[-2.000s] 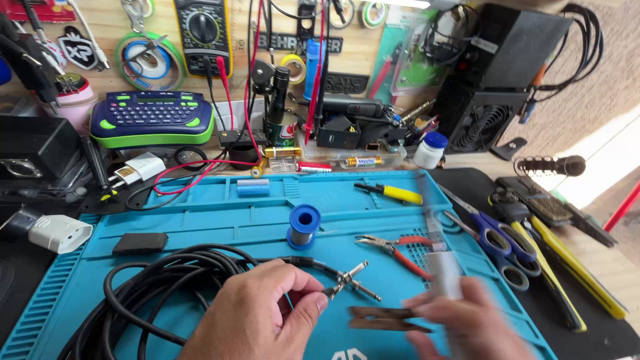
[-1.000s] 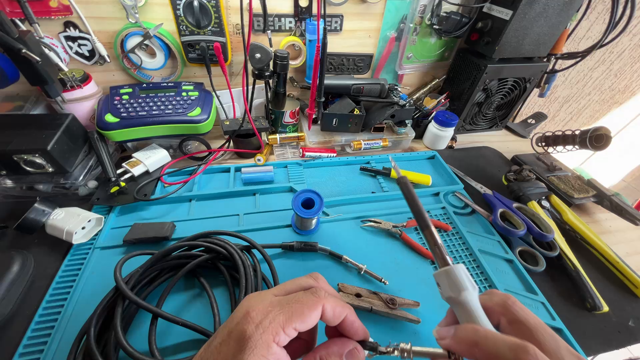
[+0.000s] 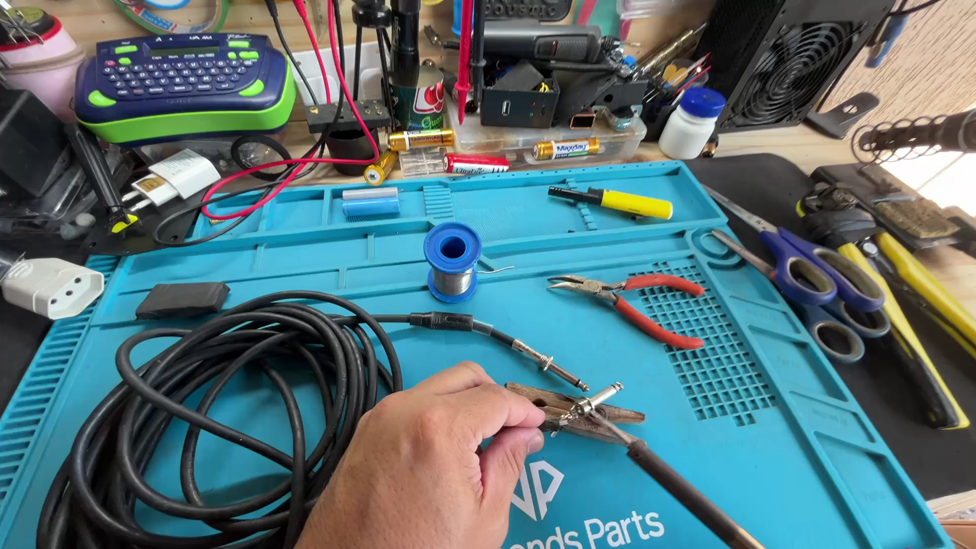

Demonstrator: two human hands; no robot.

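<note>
Between thumb and forefinger, my left hand (image 3: pixel 442 450) pinches the wired rear end of a metal jack plug (image 3: pixel 598 399). The tip of a soldering iron (image 3: pixel 682 488) reaches the plug's base; the iron enters from the lower right, and the hand on it is outside the frame. Beneath the plug lies a wooden clothespin (image 3: pixel 633 415). A second jack plug (image 3: pixel 545 361) rests behind, on the end of the coiled black cable (image 3: pixel 152 412). A blue spool of solder wire (image 3: pixel 452 263) stands upright farther back. Red-handled pliers (image 3: pixel 648 313) lie open to its right.
A blue silicone work mat (image 3: pixel 412 351) carries these things. At its right are scissors (image 3: pixel 808 267) and a yellow-handled tool (image 3: pixel 907 335). Along the back stand a label maker (image 3: pixel 183 84), batteries (image 3: pixel 564 148) and a white bottle (image 3: pixel 690 126). A yellow-and-black tool (image 3: pixel 633 203) lies in a mat tray.
The soldering iron, raised one second ago, now has its tip down at the plug. My right hand has left the view. The clothespin, near my right hand two seconds ago, lies on the mat.
</note>
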